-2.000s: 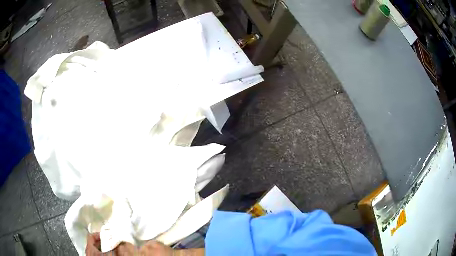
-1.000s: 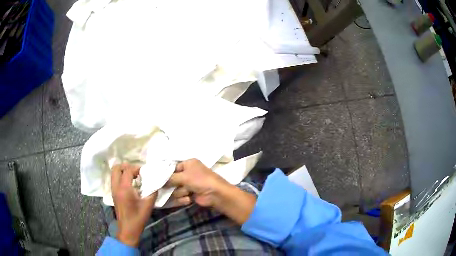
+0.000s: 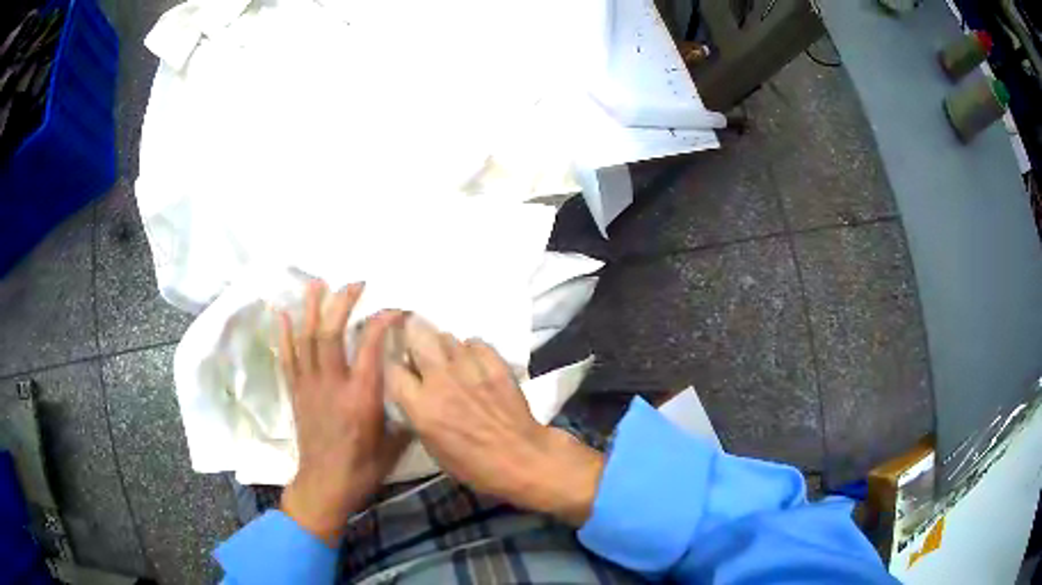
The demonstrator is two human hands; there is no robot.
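Note:
A large white garment (image 3: 377,149), overexposed, covers the low stand and reaches my lap. Its near end is crumpled, with cream folds at the left (image 3: 234,371). My left hand (image 3: 337,400) lies on this near end, fingers spread and pointing away from me. My right hand (image 3: 474,417) is beside it, its fingers curled on the cloth close to my left thumb. The fingertips are blurred and partly hidden. A white sheet with dark specks (image 3: 657,80) shows under the garment at the stand's right side. A plaid apron (image 3: 457,531) covers my lap.
A blue crate with dark pieces (image 3: 80,137) stands at the far left. A grey worktable (image 3: 960,251) runs down the right, with thread cones (image 3: 975,109) on it. A white board with a wooden edge (image 3: 897,491) is at the lower right. Dark tiled floor (image 3: 731,309) lies between.
The view has shifted down, bringing both hands fully in. Since one second ago my left fingers have spread out flat over the cloth, and the small raised white piece between my hands has gone down.

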